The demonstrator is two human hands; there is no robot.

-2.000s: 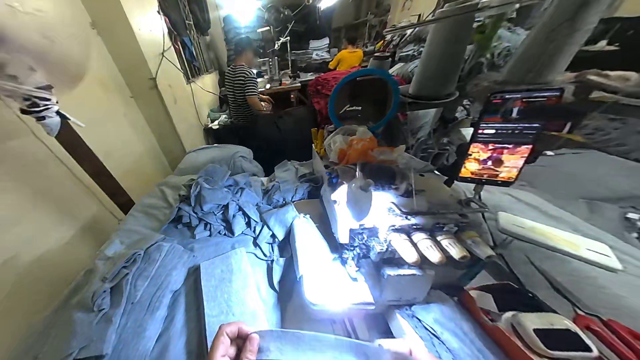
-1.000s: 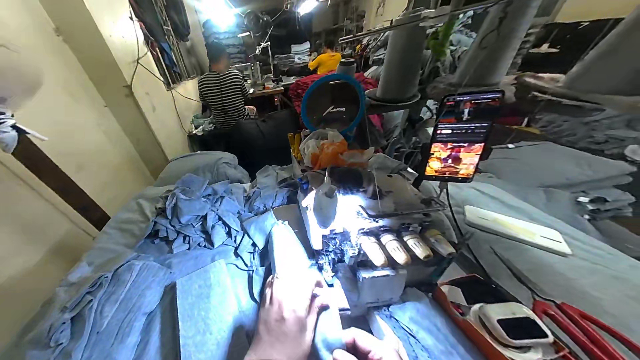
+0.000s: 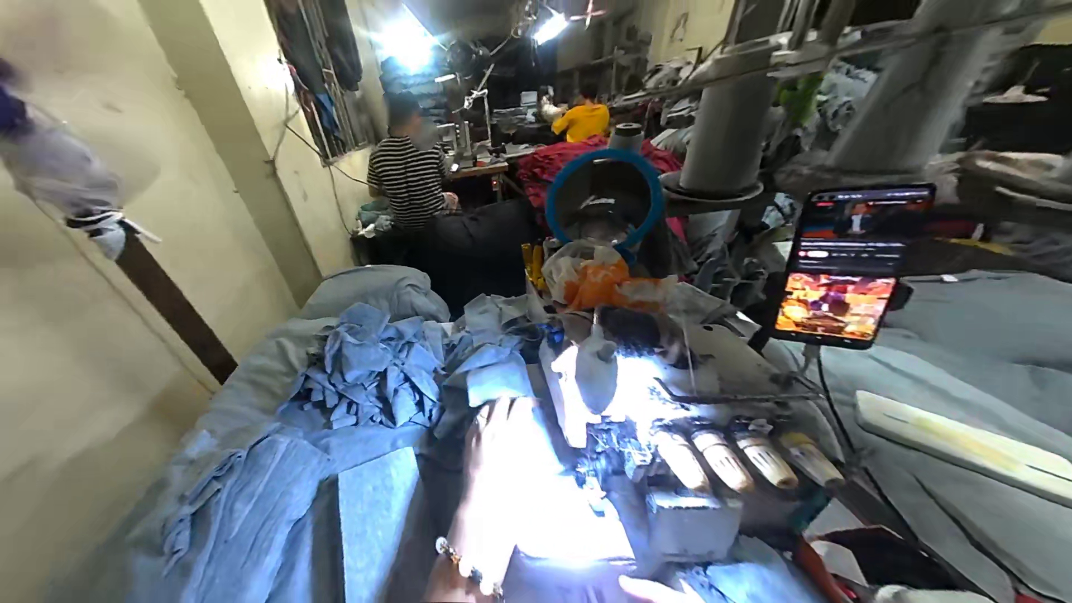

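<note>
My left hand, with a beaded bracelet at its wrist, reaches forward over pale blue denim-like fabric on the left of a sewing machine's needle area. Glare washes out its fingers, so its hold cannot be told. Of my right hand only a bright fingertip or two show at the bottom edge, close to the fabric. The machine's lamp lights the needle area strongly. Several cream thread-tension knobs line the machine's front. A heap of small blue fabric pieces lies beyond my left hand.
Flat blue fabric panels lie at left, beside the wall. A phone stands in a holder at right, above a long whitish bar. Behind the machine are a blue-rimmed fan and plastic bags. Two people sit farther back.
My left hand has reached farther forward beside the machine since a second ago. My right hand has dropped mostly out of view. Two seconds ago, a fabric strip was held near the bottom edge.
</note>
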